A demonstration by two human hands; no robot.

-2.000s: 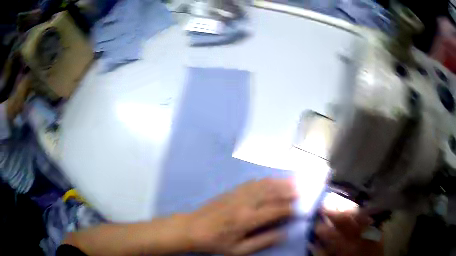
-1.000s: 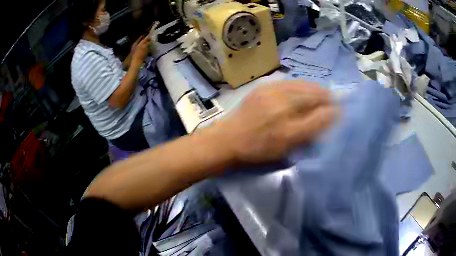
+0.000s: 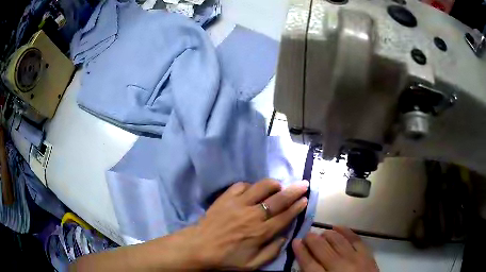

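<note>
Light blue cloth (image 3: 186,111) lies bunched on the white table, left of the needle area. A narrow dark strip (image 3: 301,218) runs along its right edge up to the lit needle area (image 3: 325,167) under the off-white machine head (image 3: 346,74). My left hand (image 3: 248,223), with a ring, lies flat on the cloth beside the strip, fingertips near the needle area. My right hand (image 3: 335,252) is at the bottom, fingertips at the cloth's edge right of the strip; it is partly cut off by the frame edge.
A cream machine (image 3: 40,74) stands at the far left. Cut blue pieces (image 3: 98,32) and white scraps (image 3: 184,6) lie at the back. Dark scissors (image 3: 429,212) lie right of the needle area. A striped-looking bundle (image 3: 74,241) with a yellow curved item (image 3: 77,219) is at lower left.
The view has swung back to the machine. My left hand has come down from above the table onto the cloth, which now lies bunched beside the needle. My right hand has come into view.
</note>
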